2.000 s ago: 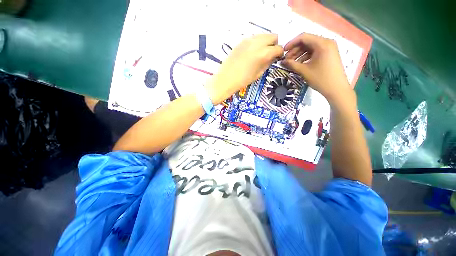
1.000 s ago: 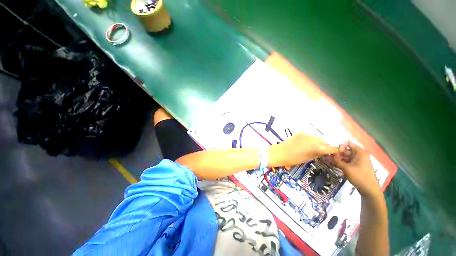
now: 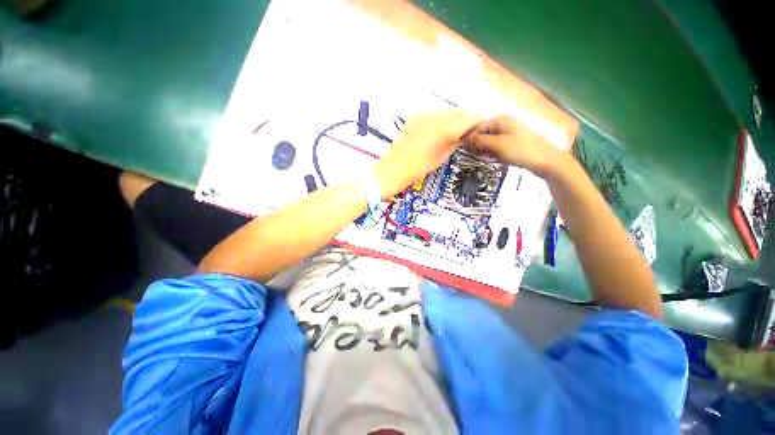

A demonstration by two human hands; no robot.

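The white panel (image 3: pixel 255 102) lies in front of me, tilted on a red-orange pad (image 3: pixel 557 127). The blue motherboard (image 3: pixel 414 209) and the black fan (image 3: pixel 467 183) are on its near half. A black cable (image 3: pixel 317 153), held by dark tape strips (image 3: pixel 364 118), curves left of the board. My left hand (image 3: pixel 430 140) and my right hand (image 3: pixel 510 143) meet just above the fan at the board's far edge, fingertips together. What the fingertips hold is too small and blurred to tell.
Thin dark ties (image 3: pixel 605 177) are scattered right of the pad. A blue-handled tool (image 3: pixel 551 240) lies by the panel's right edge. Clear plastic bags (image 3: pixel 643 234) lie further right. Another unit on a red pad (image 3: pixel 751 195) is at the far right. A black oval (image 3: pixel 284 155) is on the panel.
The camera view has swung back toward the right, so the tape roll and yellow container at the upper left are out of view. Both hands stay together above the fan.
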